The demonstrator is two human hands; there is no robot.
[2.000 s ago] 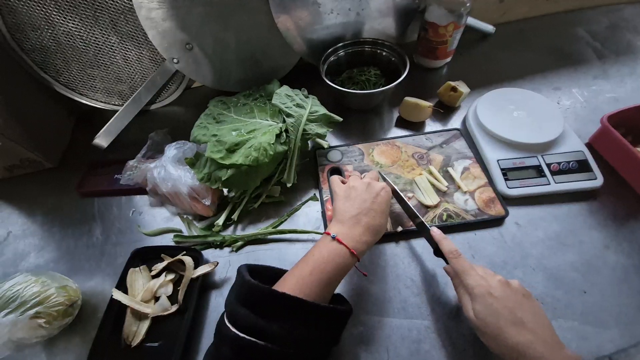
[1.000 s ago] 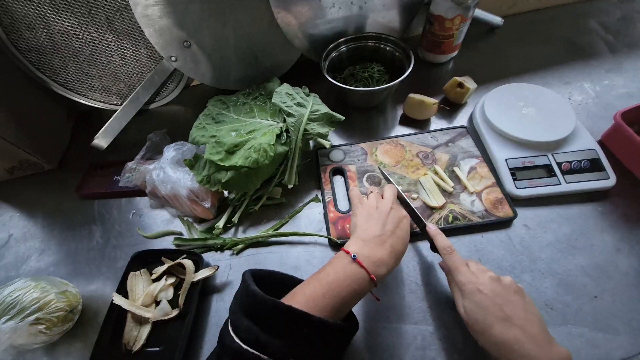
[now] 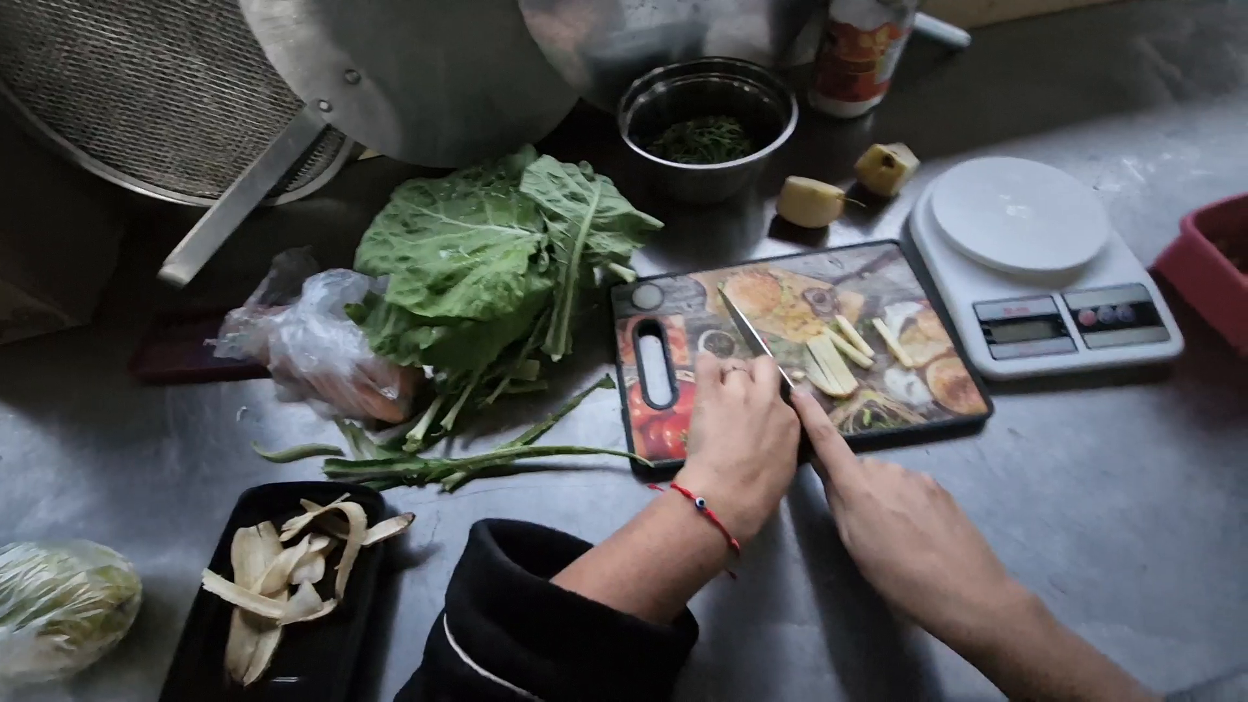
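My right hand grips a kitchen knife, its blade lying across a printed cutting board and pointing up and left. Just left of the blade, my left hand presses down on the board with curled fingers; whatever lies beneath them is hidden. Pale yellow-green cut strips of a vegetable or fruit rest on the board to the right of the knife. Behind the board stand two pale, peeled-looking pieces, cut flat at an end.
Leafy greens and stems lie left of the board, beside a plastic bag. Peelings fill part of a black tray. Behind are a metal bowl of chopped greens and a jar; a kitchen scale stands right.
My left hand has moved off the board's handle slot, rightward to the knife's side. The knife stays in my right hand.
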